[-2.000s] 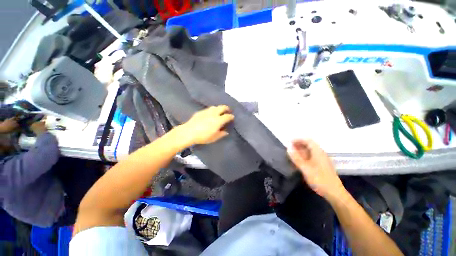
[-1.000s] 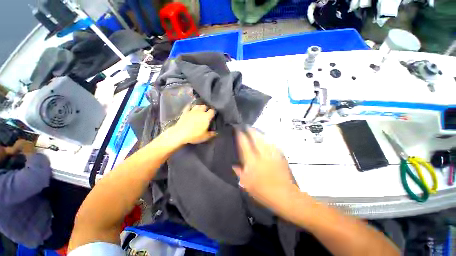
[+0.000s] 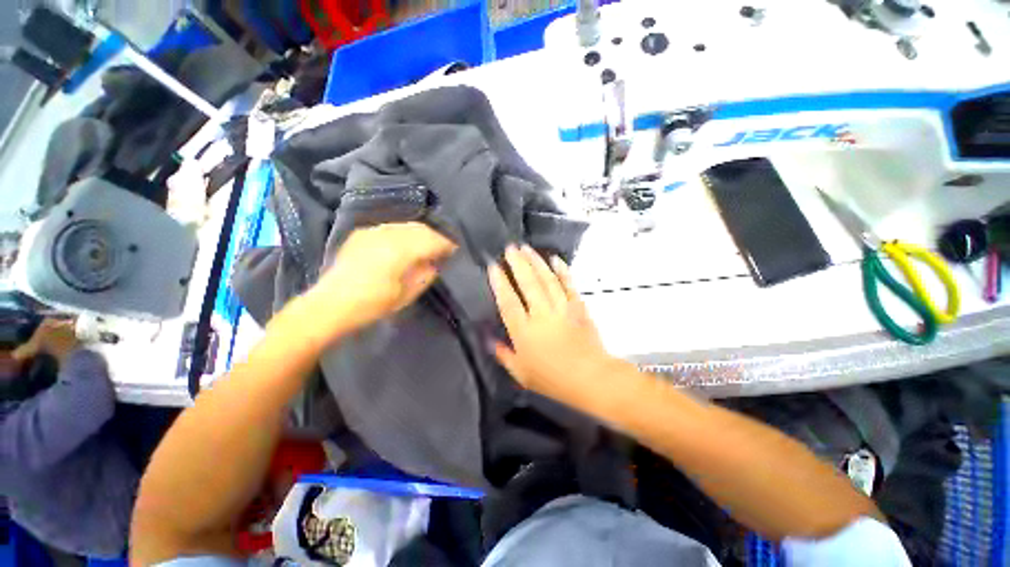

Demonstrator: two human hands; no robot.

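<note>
A large dark grey garment piece (image 3: 410, 377) lies bunched on the white table left of the needle area and hangs over the front edge toward my lap. A seam with a light stitch line shows near its upper middle. My left hand (image 3: 388, 266) is on the cloth with fingers curled and closed on it. My right hand (image 3: 537, 310) lies on the cloth to the right, palm down, fingers slightly apart. The presser foot area of the sewing machine (image 3: 640, 199) is right of the cloth, with no cloth seen under it.
A black smartphone (image 3: 766, 222), scissors with green and yellow handles (image 3: 910, 290) and a small black round item (image 3: 964, 239) lie at the right. Blue crates (image 3: 410, 50) stand behind the table. A person's sleeve (image 3: 61, 443) shows at a neighbouring machine (image 3: 105, 249) on the left.
The cloth was first laid long and diagonal, then bunched up; it now sits flatter with a seam showing. My right hand has moved left onto the cloth from its lower right end.
</note>
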